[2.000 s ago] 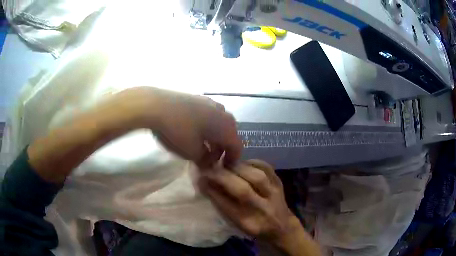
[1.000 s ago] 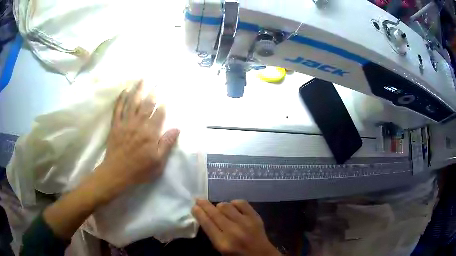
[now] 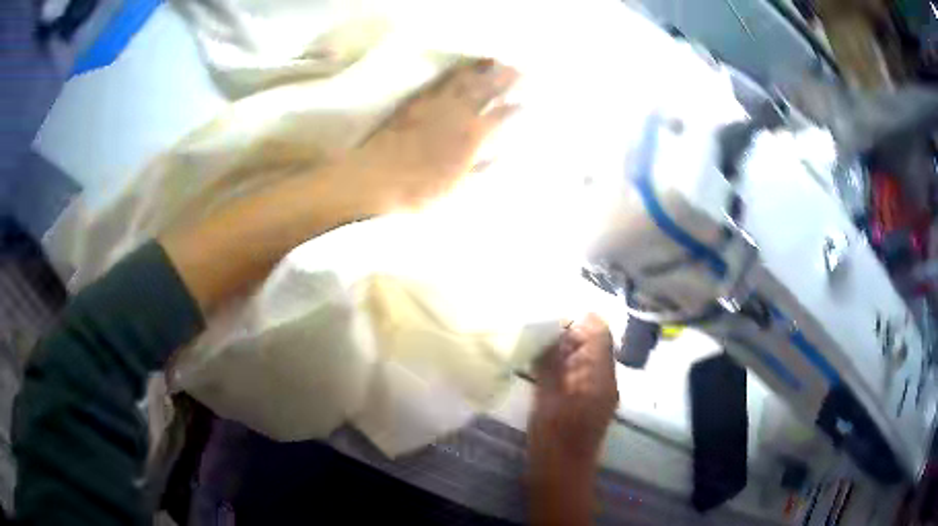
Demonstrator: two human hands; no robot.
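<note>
The cream garment panel (image 3: 411,360) lies crumpled over the table's front left and hangs over its edge. My left hand (image 3: 442,128) rests flat on the cloth, fingers apart and partly lost in the glare. My right hand (image 3: 576,360) is at the cloth's right side, below the machine head, with its fingers closed on the cloth's edge. The sewing machine head (image 3: 679,205) is blurred. The dark cylinder (image 3: 639,341) hangs just right of my right hand. The needle area is hidden by glare.
A black smartphone (image 3: 719,431) lies right of my right hand. A bit of yellow (image 3: 672,332) shows behind the cylinder. More white cloth (image 3: 278,41) lies at the upper left, near the table's blue corner (image 3: 118,36). The control panel (image 3: 862,437) is at the lower right.
The view has turned and shifted. My left hand has moved up and right over the cloth. My right hand has moved from the table's front edge up beside the machine head with the cloth.
</note>
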